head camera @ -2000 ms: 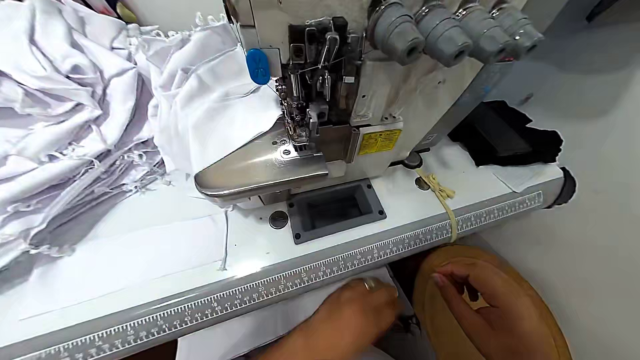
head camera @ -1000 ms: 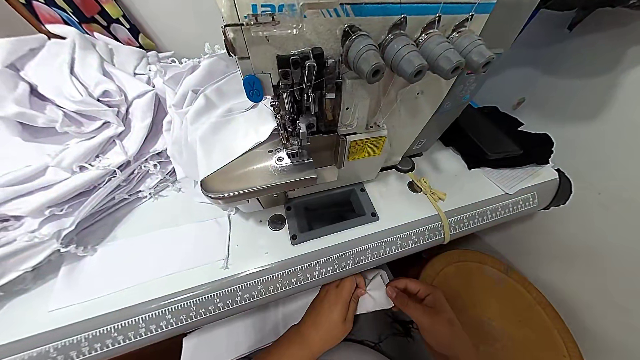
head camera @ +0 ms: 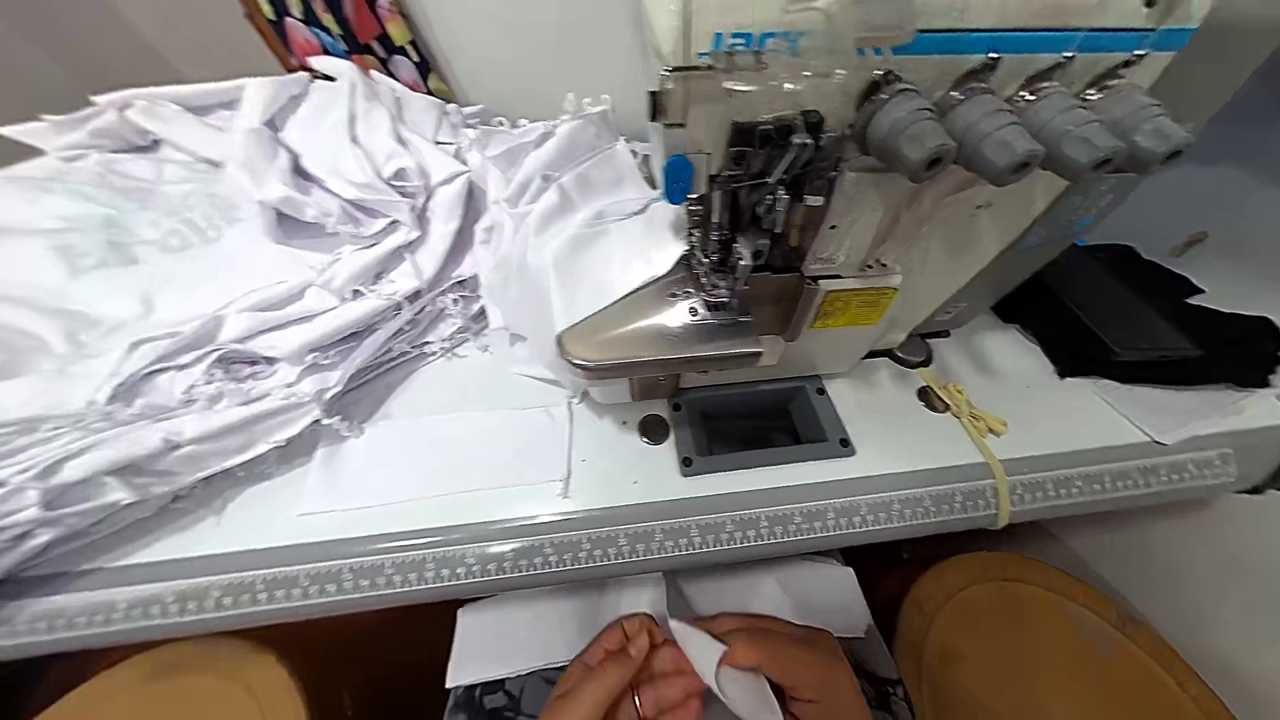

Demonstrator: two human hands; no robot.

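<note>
Low in the view, my right hand (head camera: 795, 660) grips a folded edge of a white fabric piece (head camera: 725, 668) between thumb and fingers. My left hand (head camera: 630, 675), with a ring on one finger, is beside it with thumb and fingertips together; whether cloth is pinched there cannot be told. White fabric panels (head camera: 550, 625) lie over the lap below the table edge. Beyond the hands stands an overlock sewing machine (head camera: 740, 250), a white cloth (head camera: 590, 230) lying at the left of its needle area. A flat white fabric strip (head camera: 440, 458) rests on the table.
A large heap of white fabric (head camera: 250, 270) covers the table's left. A measuring tape strip (head camera: 600, 550) runs along the front edge, with a yellow tie (head camera: 985, 440) around it. Black cloth (head camera: 1210, 330) lies at right. Round brown seats (head camera: 1050, 640) (head camera: 180, 685) flank the lap.
My hands have moved left along the table edge and now hold folded white cloth upright over the lap. More of the white panels shows. The view has shifted.
</note>
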